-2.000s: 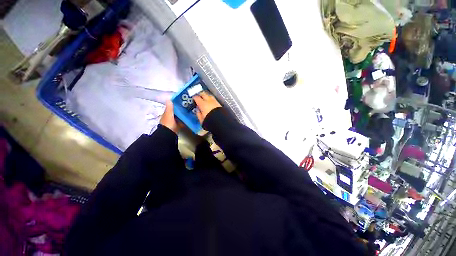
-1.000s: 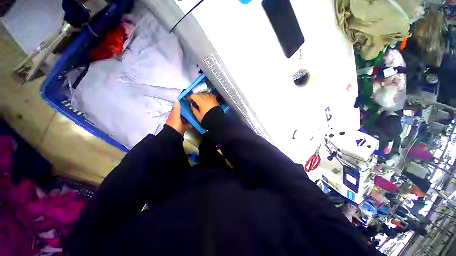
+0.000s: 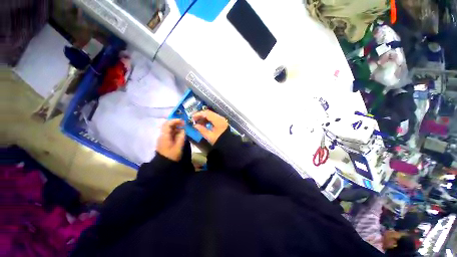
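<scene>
The bright-blue small-parts drawer (image 3: 179, 111) sticks out from under the table's front edge, with small pale and metallic bits in it. My left hand (image 3: 172, 140) is over the drawer's near left side, fingers curled, off its rim. My right hand (image 3: 211, 126) is over the drawer's near right part, fingertips bent together and pointing at the left hand. A tiny bluish or metallic spot shows by the right fingertips. It is too blurred to tell what either hand holds.
A blue basket (image 3: 95, 142) with pale lilac fabric (image 3: 131, 113) stands left of the drawer. The white table (image 3: 305, 65) bears a black phone (image 3: 251, 29), red-handled scissors (image 3: 320, 155) and a sewing machine (image 3: 353, 129). Khaki fabric (image 3: 346, 17) lies behind. A person's sleeve (image 3: 370, 221) shows at lower right.
My left hand has let go of the drawer's side and come nearer to me. My right hand has lifted out of the drawer. The view has shifted, showing a blue patch and table opening.
</scene>
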